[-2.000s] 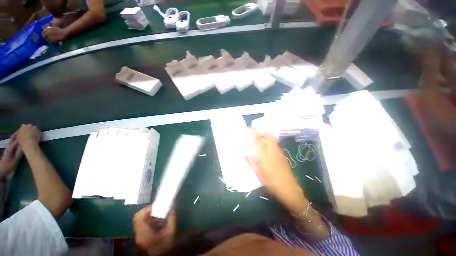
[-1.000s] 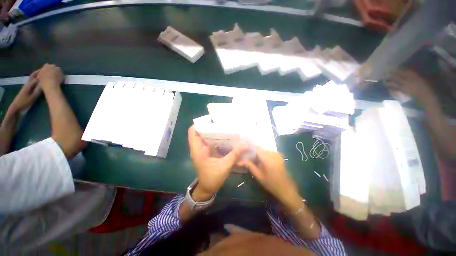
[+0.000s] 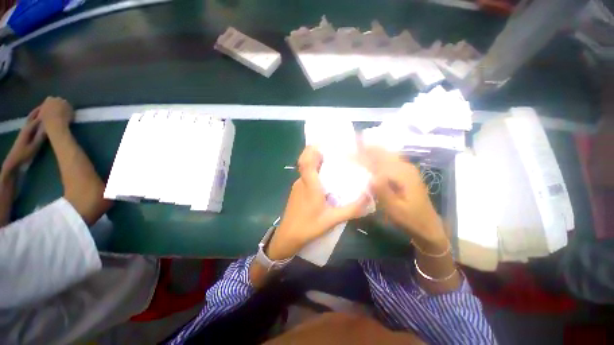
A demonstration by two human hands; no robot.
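Note:
My left hand point(image 3: 310, 209) is closed around a white box point(image 3: 345, 180), which is overexposed, so its outline is partly lost. My right hand point(image 3: 404, 192) is beside it at the right, blurred; whether it touches the box or holds anything is unclear. A long white stack point(image 3: 322, 248) lies under my hands, its far end also showing beyond them. A loose pile of white folded leaflets point(image 3: 437, 118) lies beyond my right hand. Pale rubber bands point(image 3: 432, 180) lie just right of my right hand.
Closed white boxes point(image 3: 168, 160) stand in a tight row at left. A large white carton stock point(image 3: 515, 189) is at right. Open cartons point(image 3: 363, 57) and a single one point(image 3: 248, 51) lie on the far lane. A neighbour's arm point(image 3: 74, 155) is at far left. A slanting post point(image 3: 532, 44) stands upper right.
My left hand first held a white box upright at left, then both hands met at it in the middle. Now my right hand has moved right, and my left hand has shifted slightly right with the box.

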